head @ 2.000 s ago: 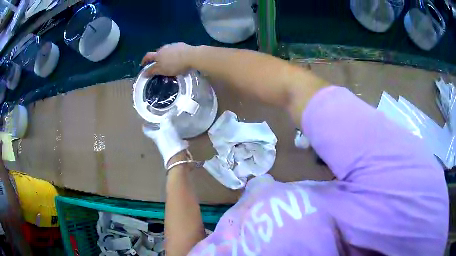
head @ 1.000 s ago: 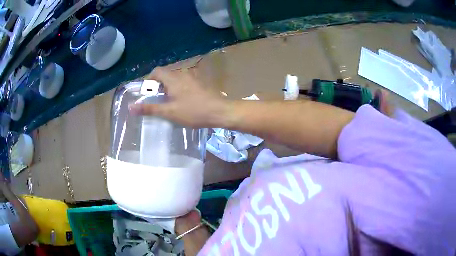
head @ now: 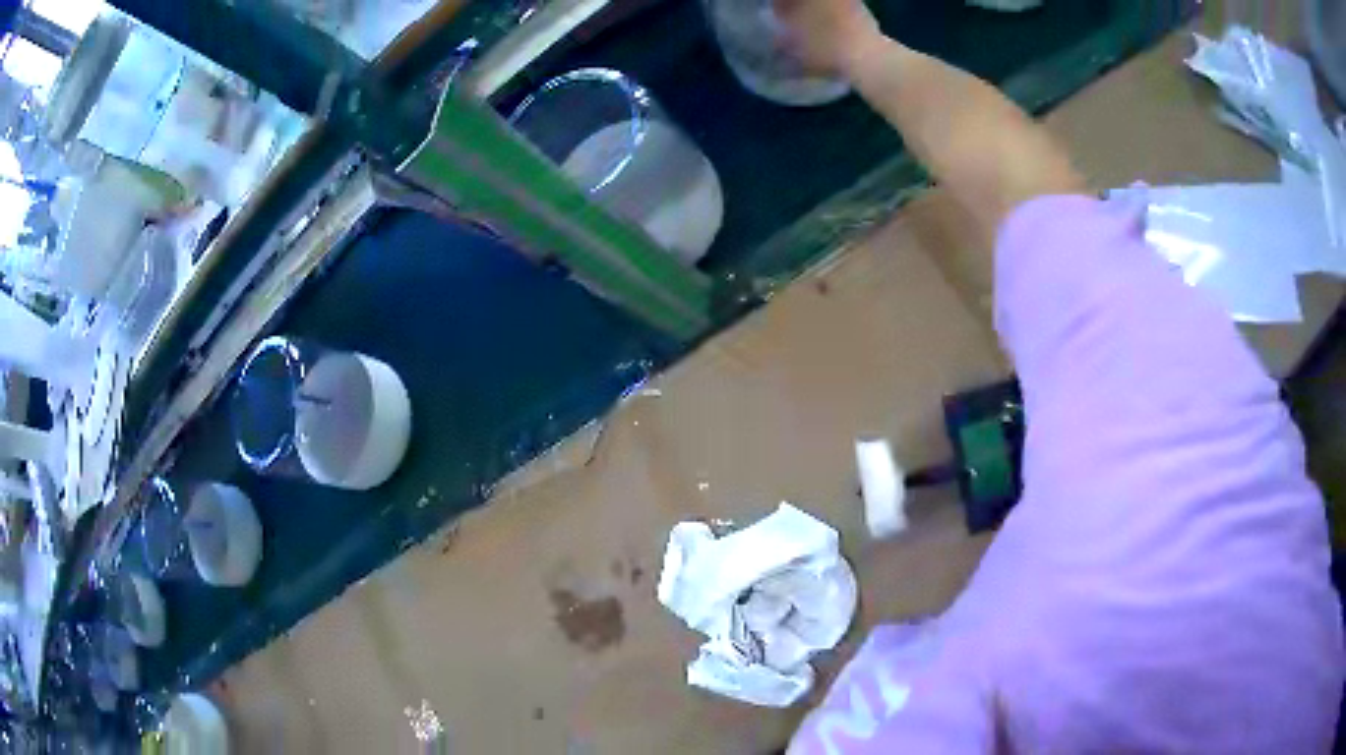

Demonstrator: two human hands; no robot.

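My right hand is at the top edge, on a clear housing over the dark green belt. The fingers are around its upper part; the edge and blur hide the exact grip. My left hand is not in view. The crumpled white cloth lies on the cardboard-covered bench.
More clear and white housings stand on the belt. A green bar crosses it. A small polishing motor with a white wheel is beside my sleeve. White sheets lie at the bench's right end.
The view has turned. The housing held in front of me a second ago is gone from there. My right arm now reaches out over the belt, and my left hand has left the picture.
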